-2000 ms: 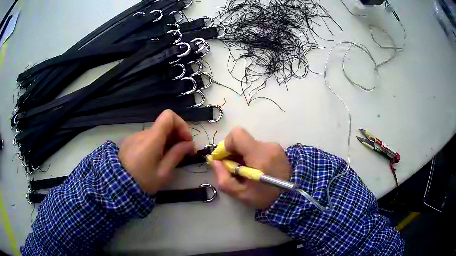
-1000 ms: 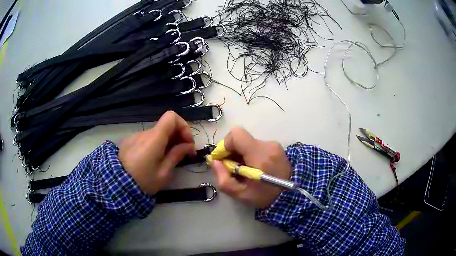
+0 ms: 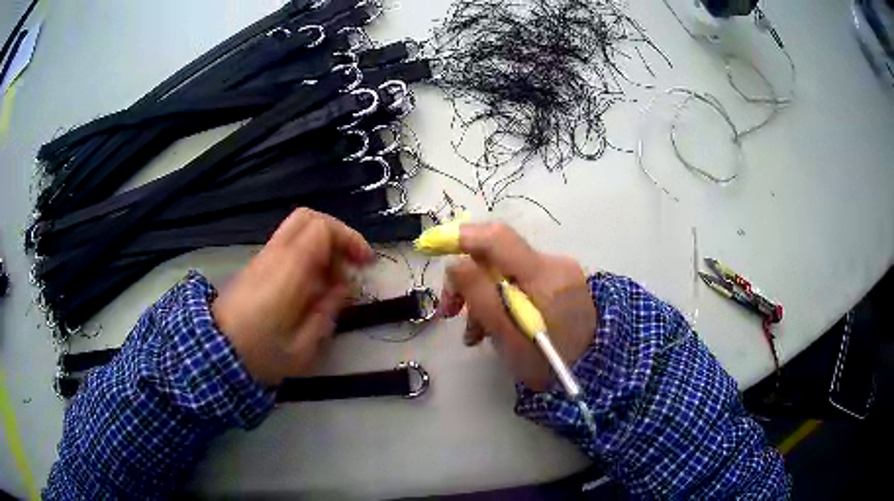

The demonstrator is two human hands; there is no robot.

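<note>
A black webbing strap (image 3: pixel 377 311) with a silver D-ring (image 3: pixel 423 304) lies between my hands, its D-ring end uncovered. My left hand (image 3: pixel 294 289) is over the strap's left part, blurred; I cannot tell whether its fingers hold the strap. My right hand (image 3: pixel 520 294) holds a yellow pen-shaped tool (image 3: pixel 526 311) with a silver rear section. A yellow wrap (image 3: pixel 441 238) covers a fingertip of my right hand, near the end of a piled strap. My right hand is to the right of the D-ring, apart from it. Thin thread tails lie around the strap.
Piled black straps (image 3: pixel 216 186) with D-rings fill the left. Another strap (image 3: pixel 343 387) lies nearer me. A dark thread heap (image 3: pixel 534 73) is beyond my right hand. A pale cord (image 3: pixel 676 137) loops at upper right. Red-handled snips (image 3: pixel 742 290) lie at right. The table (image 3: pixel 784 205) edge curves at right.
My right hand has moved away from the strap end, its wrapped finger raised and the tool turned steeper. The D-ring now shows. My left hand has shifted slightly left.
</note>
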